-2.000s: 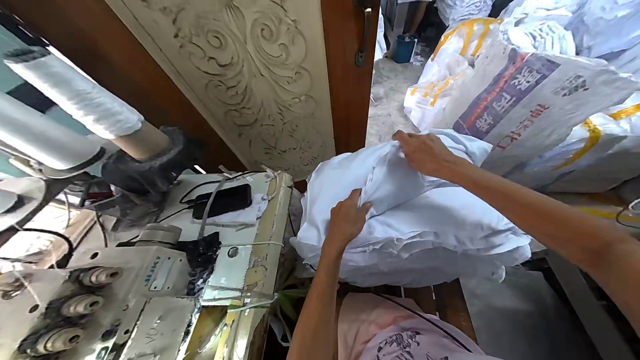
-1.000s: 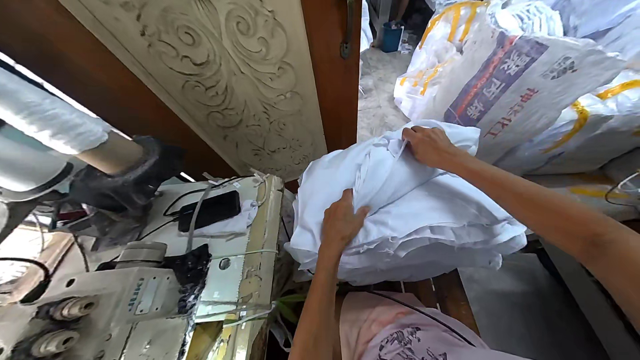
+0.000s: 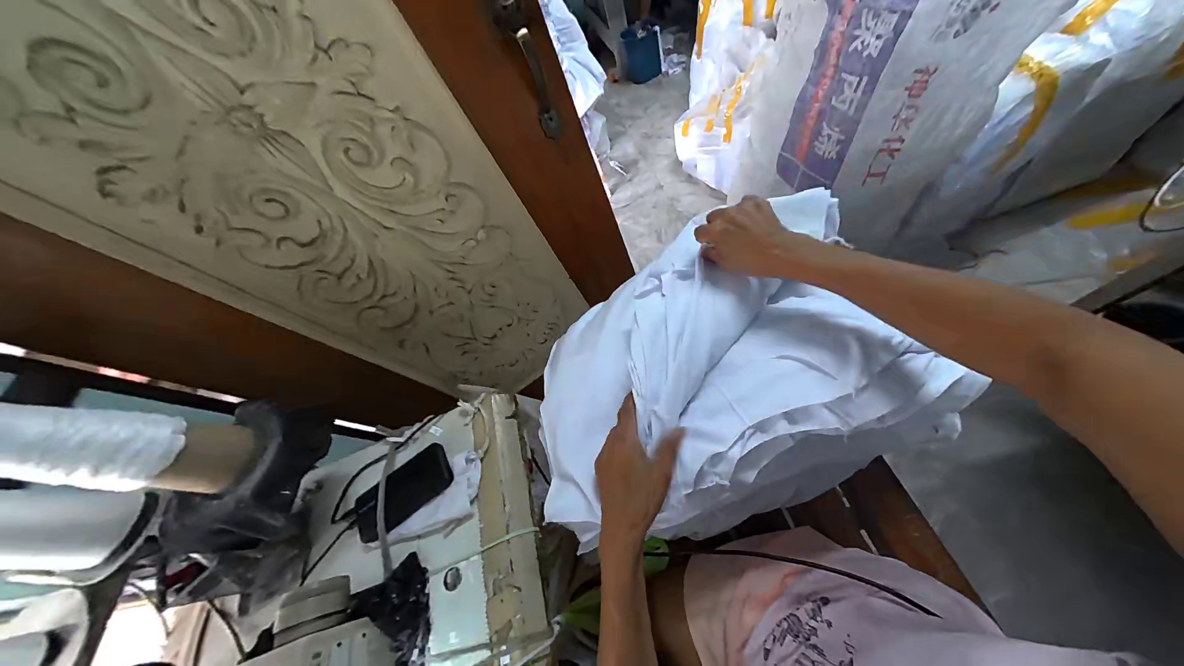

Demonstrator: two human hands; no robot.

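Note:
A thick pile of white fabric pieces (image 3: 814,370) lies in front of me, its layered edges facing down and right. My right hand (image 3: 745,236) grips a fold of the cloth near the pile's top edge, fingers closed over it. Lower down, my left hand (image 3: 636,467) rests against the pile's left part, thumb and fingers apart, slightly blurred. Between the two hands the top layers bunch into a raised fold. The underside of the pile is hidden.
An industrial sewing machine table (image 3: 509,518) with a black phone (image 3: 405,490) stands at left, beside white rolls (image 3: 88,444). Behind is a carved panel door (image 3: 305,185) with a metal handle (image 3: 536,83). Large woven sacks (image 3: 888,111) fill the upper right. A wooden slatted seat (image 3: 897,518) is below the pile.
The cloth between my hands has bunched into a more raised fold. My left hand has shifted down on the pile, its fingers spreading. The view has turned somewhat.

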